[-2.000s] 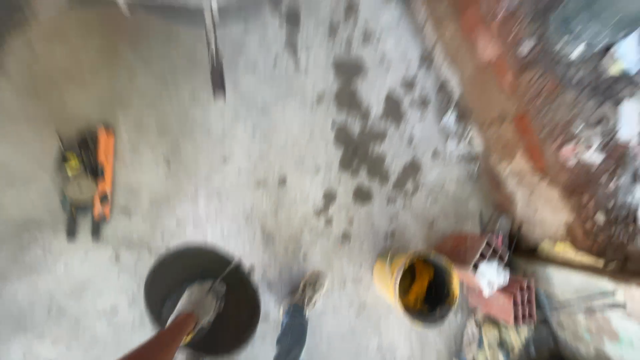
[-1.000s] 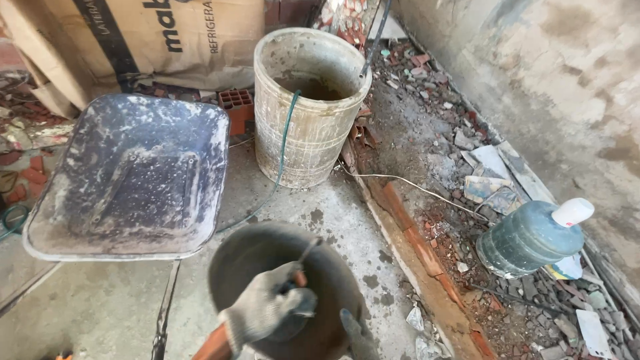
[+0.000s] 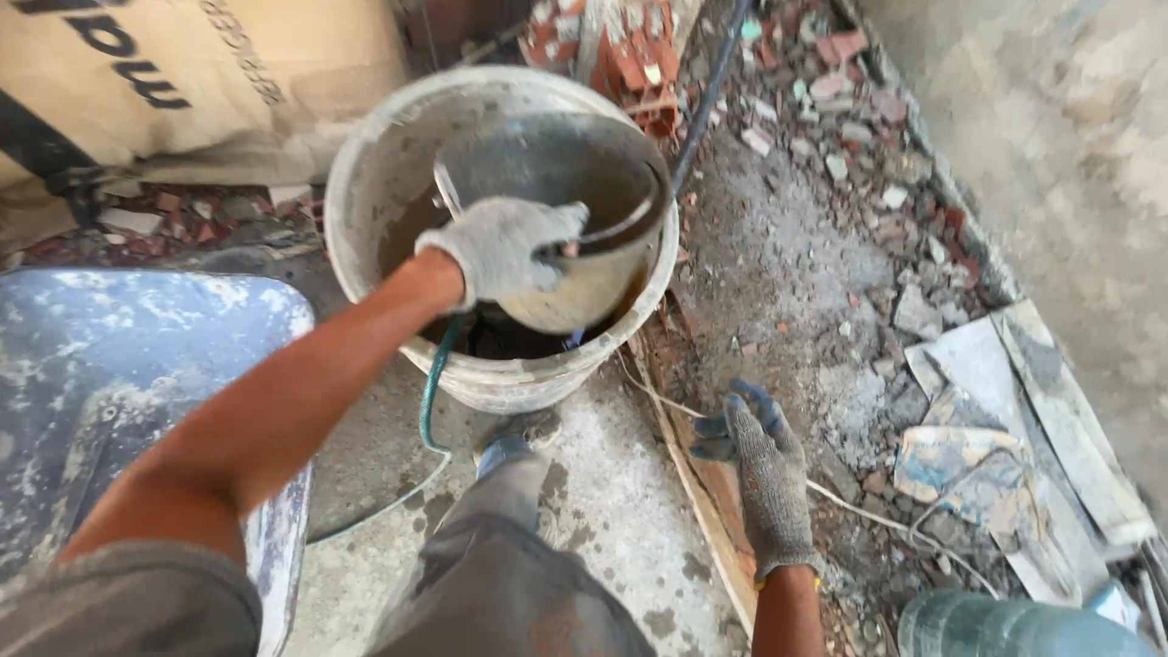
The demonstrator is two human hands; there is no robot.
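My left hand, in a grey work glove, grips the handle of a dark bucket. The bucket is tilted inside the large round plastic tub, with dark liquid below it. A green hose hangs over the tub's near rim. To the right of the tub, my right hand, in a knitted glove with bluish fingertips, is held in the air with its fingers apart and nothing in it.
A paint-spattered wheelbarrow tray lies at the left. Broken brick and tile rubble runs along the wall at the right, with a large water bottle at the bottom right. A large paper sack stands behind; a thin white cable crosses the ground.
The dark bucket, on the floor in front of the tub a second ago, is now inside the tub with my left hand on it. My right hand has come into clear view.
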